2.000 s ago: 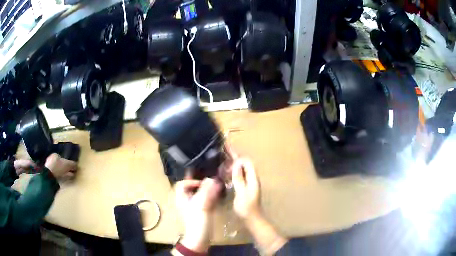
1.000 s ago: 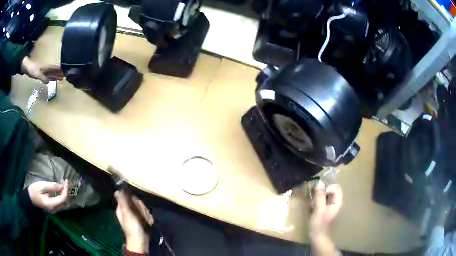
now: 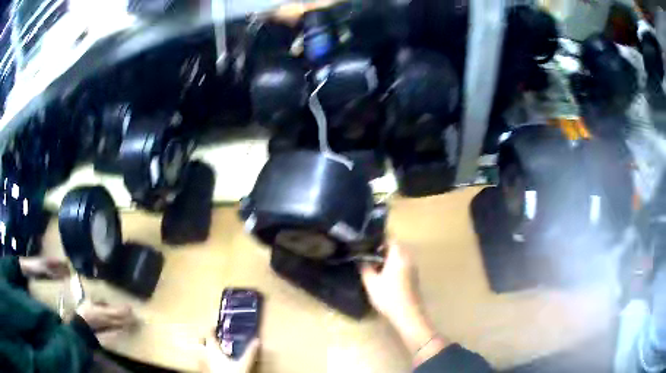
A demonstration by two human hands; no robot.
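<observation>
A black portable fan [image 3: 314, 191] stands in front of me, its round grille [image 3: 305, 243] turned down toward me, over its dark base [image 3: 325, 283]. My right hand [image 3: 396, 285] is at the fan's right side, fingertips bent beside the stand near a thin pale strip. Blur hides whether the fingers grip it. My left hand [image 3: 232, 355], cut off by the bottom edge, holds a smartphone [image 3: 239, 319] with its screen facing up, left of the fan.
Another person's hands [image 3: 106, 316] and green sleeve are at the left, near a fan [image 3: 89, 229]. More fans stand behind it and in the rack [image 3: 478, 91]. A white cable [image 3: 319, 120] hangs behind my fan. Another fan [image 3: 544, 189] stands right, beside strong glare.
The view has swung back right after turning left. My left hand has moved from the bench's front edge to above the bench, phone screen showing. My right hand is now at the fan's side.
</observation>
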